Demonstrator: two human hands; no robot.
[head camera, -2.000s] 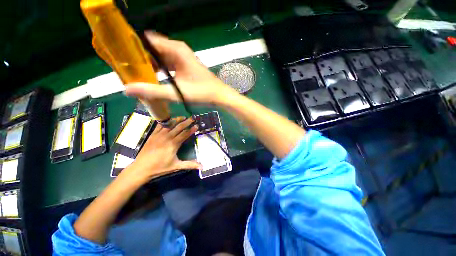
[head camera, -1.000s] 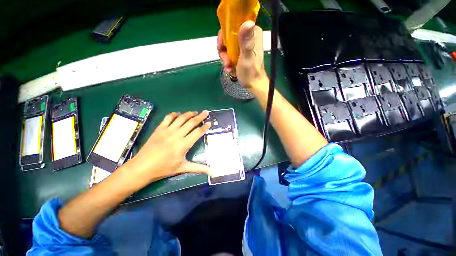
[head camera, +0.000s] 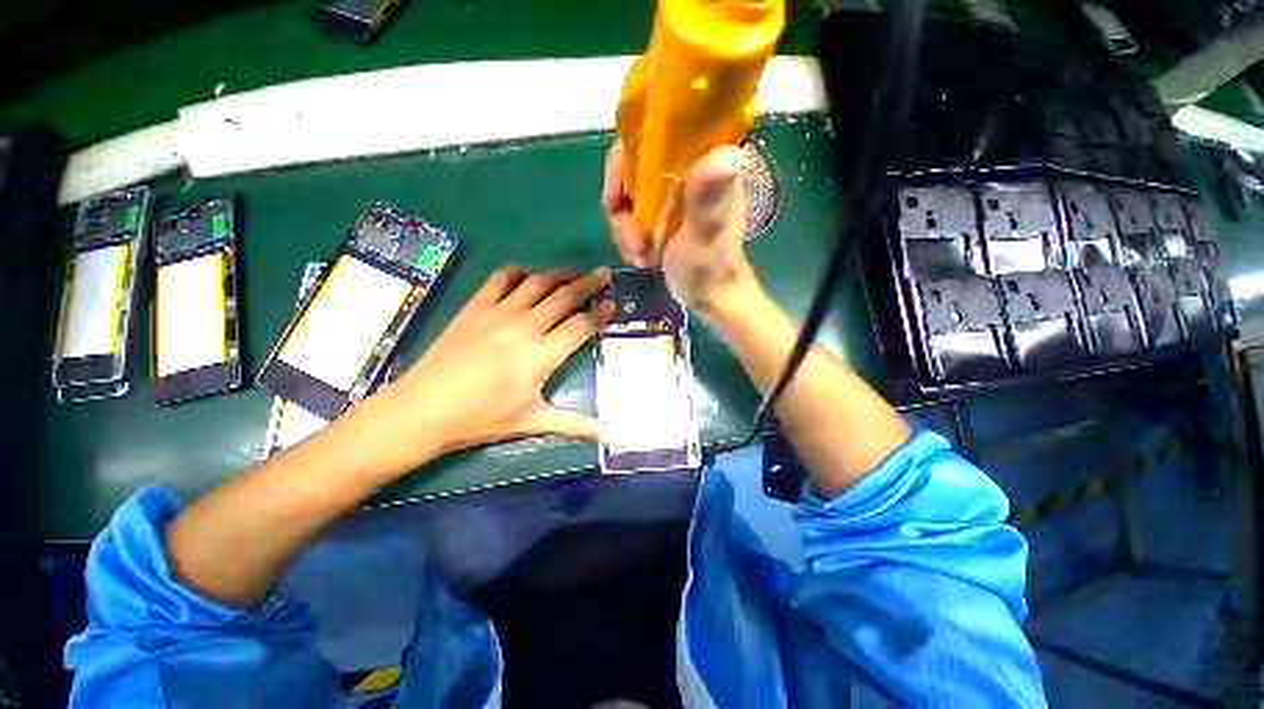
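A phone assembly (head camera: 645, 395) with a dark top end and white middle lies on the green mat in front of my body. My left hand (head camera: 506, 363) rests beside it, fingertips at its upper left edge and thumb at its lower left side. My right hand (head camera: 679, 229) is closed around the yellow-orange electric screwdriver (head camera: 693, 104), held over the phone's top end. The screwdriver's tip is hidden behind my hand, so contact with the phone cannot be told.
Waiting phones (head camera: 354, 326) lie at the left, some overlapping. The round speckled dish (head camera: 760, 191) is partly behind the screwdriver. A black blister tray (head camera: 970, 381) is at the right. A black cable (head camera: 832, 277) crosses my right forearm. A white strip (head camera: 402, 114) runs behind.
The screwdriver in my right hand has moved from over the round dish to over the phone's top end. My left hand stays at the phone's left side. The camera view has shifted.
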